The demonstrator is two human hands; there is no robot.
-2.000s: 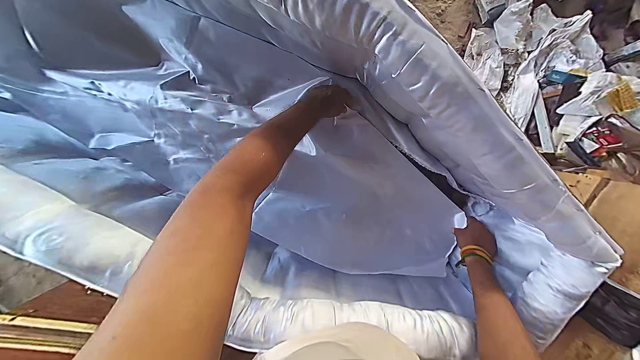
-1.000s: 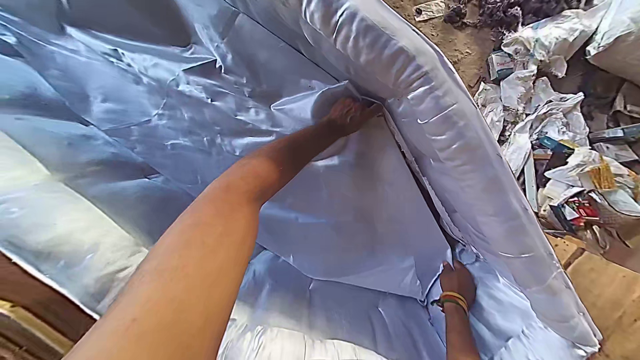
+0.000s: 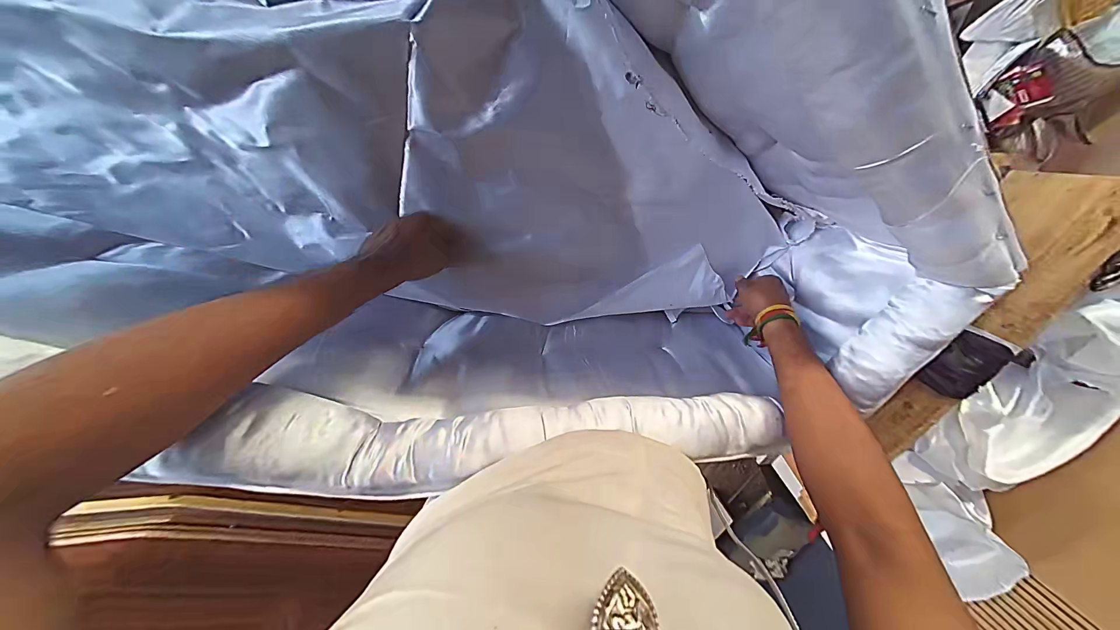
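Observation:
A shiny pale satin lining sheet (image 3: 542,184) lies inside a long form with padded, gathered satin sides (image 3: 840,114). My left hand (image 3: 416,248) is over the sheet near its middle, blurred, and its fingers are too unclear to tell whether they grip. At the inner corner on the right, my right hand (image 3: 759,299), with coloured bands at the wrist, pinches the edge of the sheet. A row of rough holes and a frayed edge run along the sheet's right side. The near padded rim (image 3: 560,424) passes in front of my body.
Stacked brown wooden boards (image 3: 227,534) lie below the near rim at left. A wooden plank (image 3: 1050,236) runs under the right corner. White cloth or plastic (image 3: 1041,394) and scattered litter (image 3: 1032,92) lie on the ground at right.
My left hand has moved away from the far padded side, back toward the near side and over the sheet. My right hand stays at the corner. The view has shifted.

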